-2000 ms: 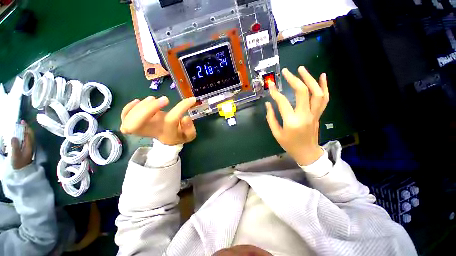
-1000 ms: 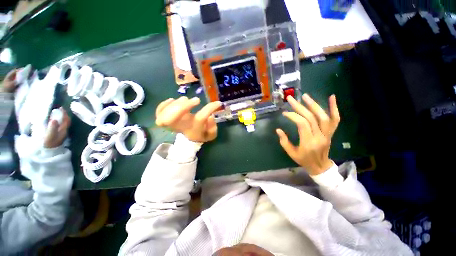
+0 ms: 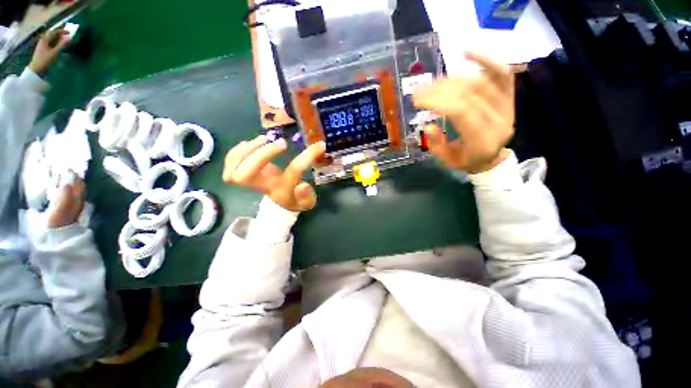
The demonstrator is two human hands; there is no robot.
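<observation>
The clear acrylic test fixture (image 3: 345, 62) lies in front of me. A black display unit (image 3: 350, 121) sits in its orange-red nest (image 3: 392, 114) and glows with white-blue digits and symbols. My left hand (image 3: 271, 170) is at the near left corner, index fingertip at the display's lower left edge, holding nothing. My right hand (image 3: 476, 114) is raised over the fixture's right side, slightly blurred, fingers apart and empty. It partly hides the red rocker switch (image 3: 424, 139) and the labels. The yellow connector (image 3: 367, 173) with a white tip is at the near edge.
Coiled white cables (image 3: 165, 182) lie at the left. A neighbour's hand (image 3: 68, 201) is on white bags (image 3: 57, 163), the other hand farther off. A blue carton (image 3: 500, 13) and white paper (image 3: 534, 38) are beyond the fixture. Black pieces (image 3: 663, 157) are at the far right.
My right hand has moved up and away from the red switch. The display now shows more lit segments. My left hand stays near the display's corner. The neighbour's far hand has moved outward.
</observation>
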